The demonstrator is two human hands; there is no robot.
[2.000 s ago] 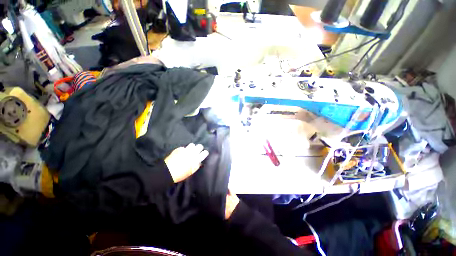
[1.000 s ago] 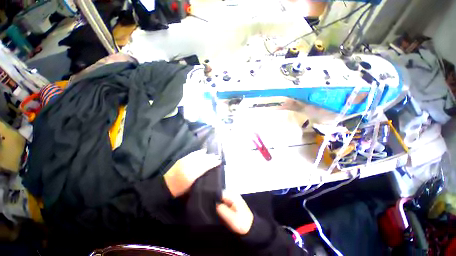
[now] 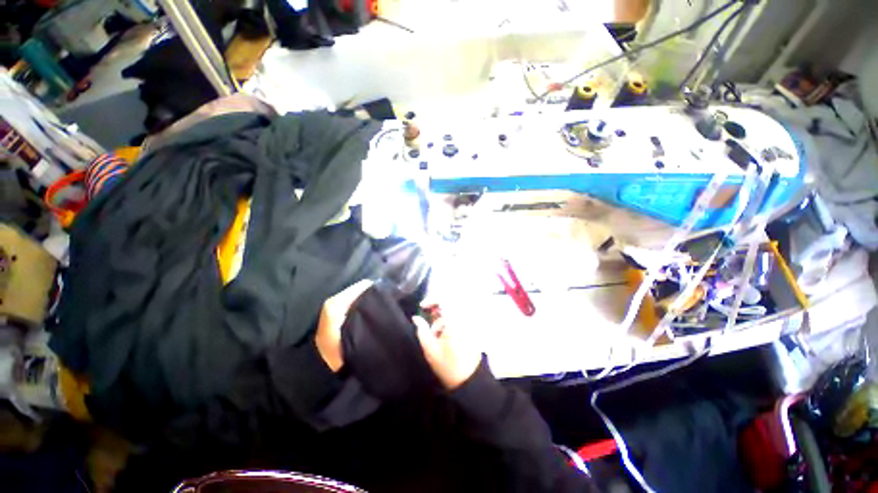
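Observation:
The large dark garment (image 3: 183,260) is heaped left of the white and blue sewing machine (image 3: 578,164), with one edge near the brightly lit needle area. My left hand (image 3: 341,320) grips a fold of dark cloth (image 3: 383,332) just in front of the needle area, its fingers partly covered by the cloth. My right hand (image 3: 448,349) is at the right edge of this fold, its fingertips close together; glare blurs them, and I cannot tell exactly what they pinch. The presser foot and needle are lost in the glare. Slim red snips (image 3: 517,289) lie on the table under the machine arm.
A parts tray (image 3: 791,274) with metal bits stands at the table's right edge. White tapes (image 3: 688,223) hang over the machine's right end and the table edge. An orange-red handle (image 3: 58,197) and a striped item (image 3: 104,175) lie left. A cream machine (image 3: 24,274) is far left.
My left hand has moved from lying flat on the garment to gripping a raised fold. My right hand has come up from the table's front edge to the needle area. The view has shifted.

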